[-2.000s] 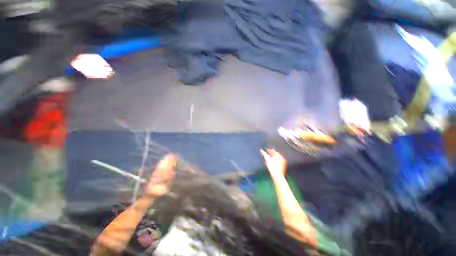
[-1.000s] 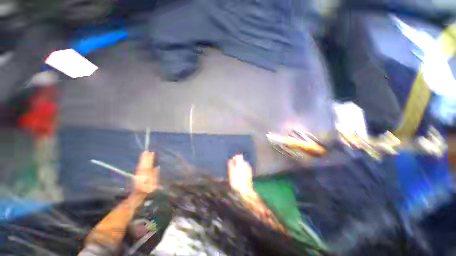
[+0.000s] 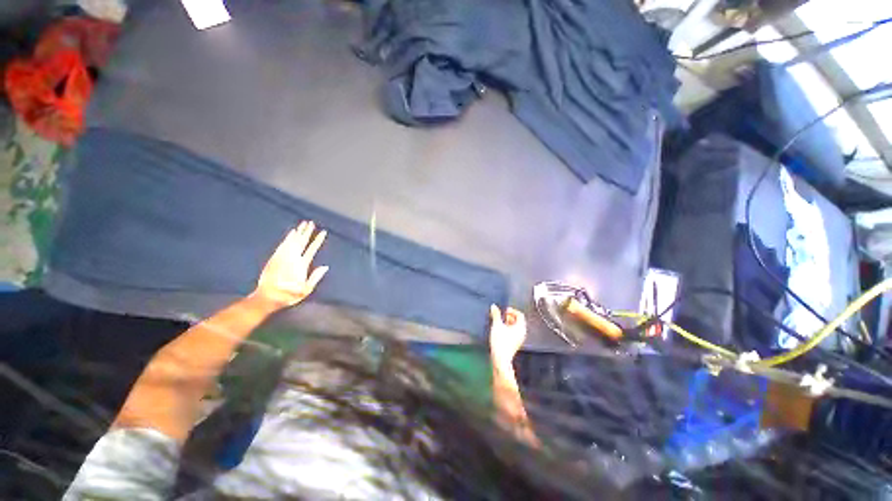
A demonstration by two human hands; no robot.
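Dark navy trousers [image 3: 196,215] lie flat along the near side of the grey padded pressing table [image 3: 430,186], with the narrow end at the right. My left hand [image 3: 291,266] rests flat on the cloth near the middle, fingers spread. My right hand [image 3: 507,331] is at the right end near the hem, fingers curled at the cloth's edge; whether it pinches the cloth is unclear. The steam iron [image 3: 587,317] with its brown-orange handle stands right of my right hand, touched by neither hand.
A crumpled navy pile [image 3: 528,68] lies at the table's far side. A white card [image 3: 205,12] is at the far left. The yellow steam hose [image 3: 831,321], iron rest [image 3: 659,292] and blue crate [image 3: 722,406] are at right. An orange-red bag [image 3: 49,83] lies left.
The view has turned and sharpened. The trousers now slant down to the right. My left hand has opened flat on the cloth; my right hand has moved to the hem end.
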